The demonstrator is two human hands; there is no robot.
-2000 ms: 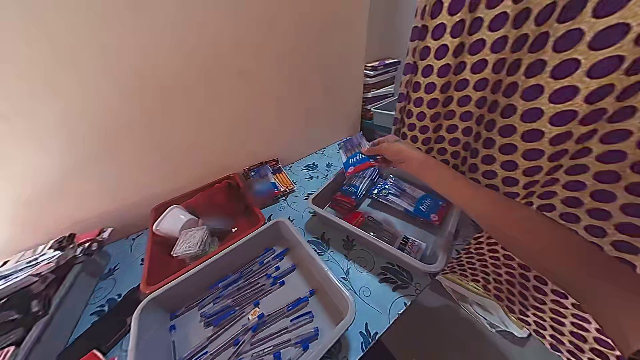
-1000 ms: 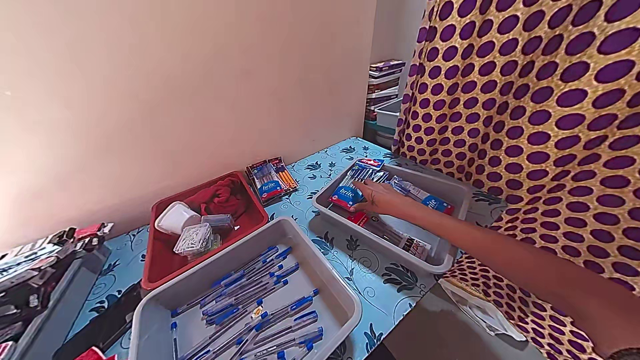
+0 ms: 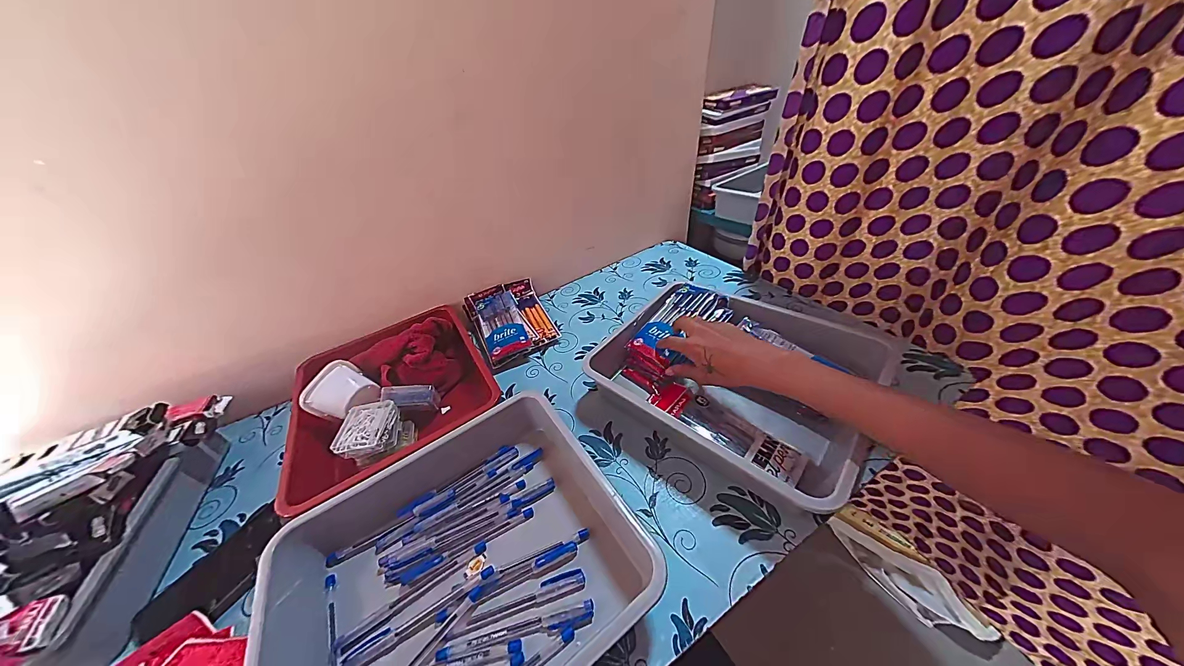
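My right hand [image 3: 720, 354] reaches into the far grey plastic tray [image 3: 638, 412], its fingertips on a blue-and-red pack of pens [image 3: 652, 344] at the tray's left side; whether they grip it is not clear. A clear pack with a red top [image 3: 731, 430] lies below the hand, and more packs lie partly behind the hand and forearm. The near grey tray [image 3: 615, 509] holds many loose blue-capped pens [image 3: 462, 536]. My left hand is out of view.
A red tray [image 3: 291, 453] holds a white tub [image 3: 338, 389], a red cloth [image 3: 421, 356] and small clear boxes [image 3: 370, 430]. Pen packs [image 3: 511, 321] lie behind it. A grey bin of packets [image 3: 139, 527] stands at left beside a black object [image 3: 208, 573]. A dotted curtain [image 3: 971, 185] hangs at right.
Two seconds ago my right hand held a blue-and-red pen pack raised above the far tray; it has come down into the tray, with such a pack now lying under its fingers.
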